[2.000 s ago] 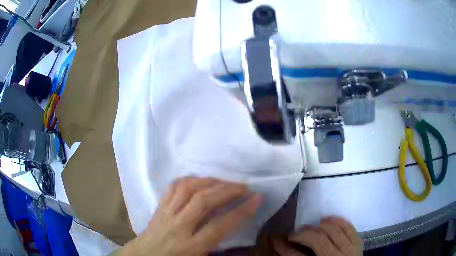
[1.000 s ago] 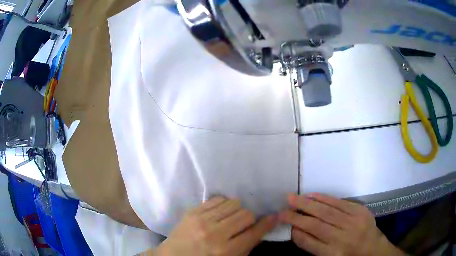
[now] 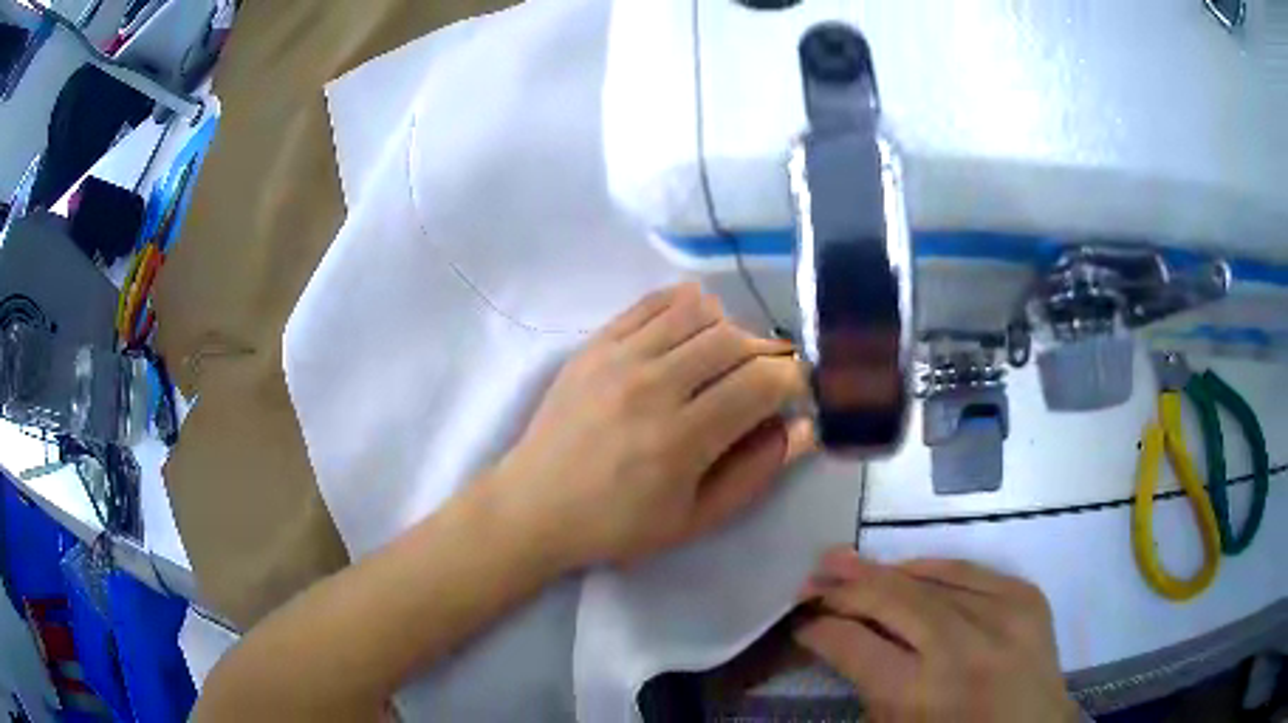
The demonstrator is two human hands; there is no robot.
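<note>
A pale cloth panel (image 3: pixel 410 367) with a thin curved stitched line lies under the white sewing machine head (image 3: pixel 1074 127). My left hand (image 3: pixel 657 424) lies flat on the cloth, its fingertips close to the chrome thread take-up lever guard (image 3: pixel 853 283), which hides the needle area. My right hand (image 3: pixel 939 636) pinches the cloth's right edge near the table's front edge, where dark brown cloth (image 3: pixel 763 675) shows beneath. Whether my left fingers grip or only press is hard to tell.
Brown cloth (image 3: pixel 247 311) lies left of the pale panel. Scissors (image 3: pixel 1177 494) with one yellow and one green loop lie at the right. A clear container (image 3: pixel 106 398) and coloured-handled tools (image 3: pixel 139 294) are at the left. A curved scale (image 3: pixel 1187 671) edges the table.
My left hand has moved forward from the front edge to beside the machine's guard. My right hand stays at the cloth's edge. The view has shifted, and the machine head shows larger than one second ago.
</note>
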